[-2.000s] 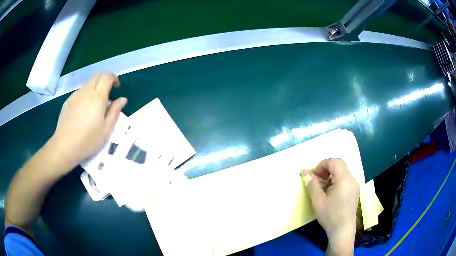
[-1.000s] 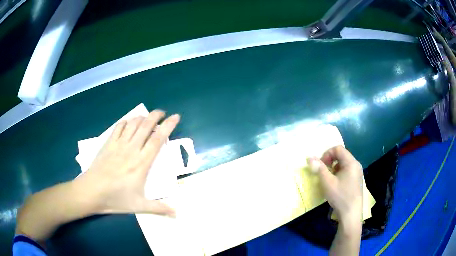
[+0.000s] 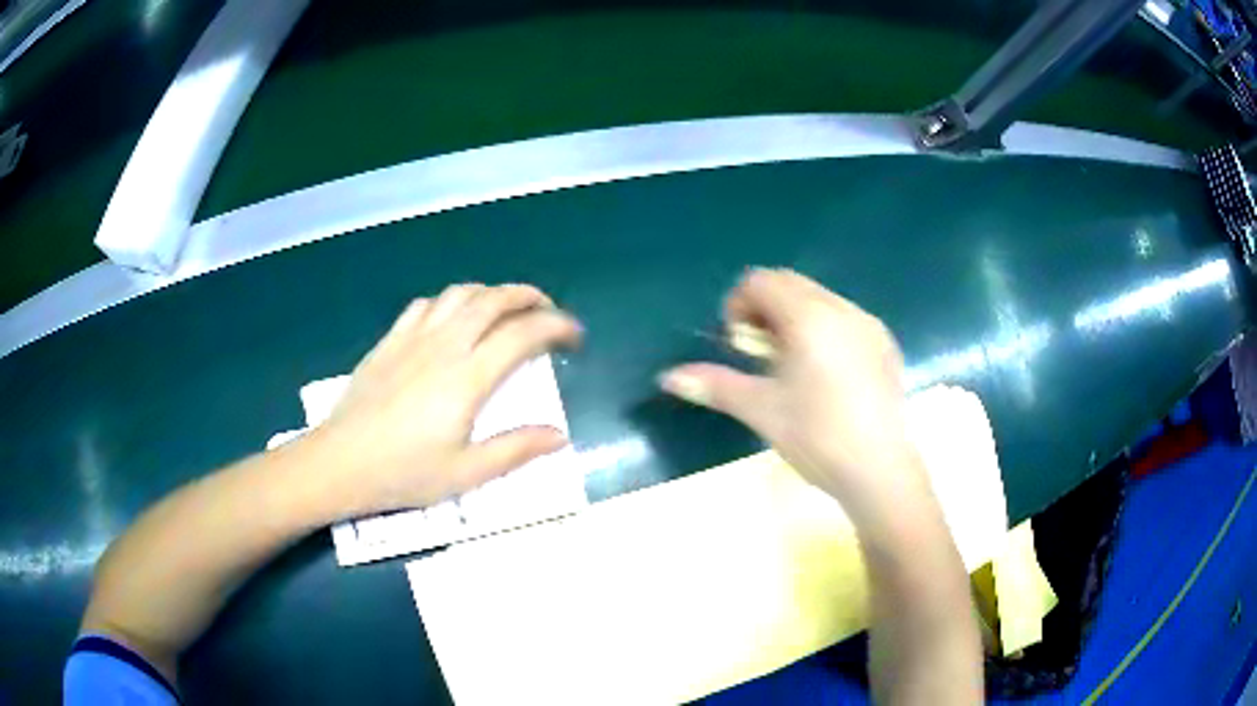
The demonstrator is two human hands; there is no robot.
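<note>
A small stack of white retail boxes (image 3: 531, 486) lies on the dark-green worktop, left of centre. My left hand (image 3: 448, 393) lies over the stack, fingers spread, and hides much of it. My right hand (image 3: 813, 379) is raised right of the boxes, slightly blurred, with thumb and fingertips a little apart. Whether something tiny is at its fingertips cannot be told. The pale-yellow sticker sheets (image 3: 648, 600) lie below both hands, their left part near the lower edge of the boxes. My right forearm covers part of the sheets.
A white side rail (image 3: 552, 163) runs between worktop and green conveyor belt (image 3: 593, 62). A white diverter bar (image 3: 193, 138) angles over the belt at left. A grey bracket (image 3: 1027, 69) is at upper right. Yellow waste liner (image 3: 1017, 593) hangs by a black bag (image 3: 1082, 552) at lower right.
My right hand has left the sticker sheets and moved up and left towards the boxes. My left hand has shifted right with the boxes, which are now more squared together.
</note>
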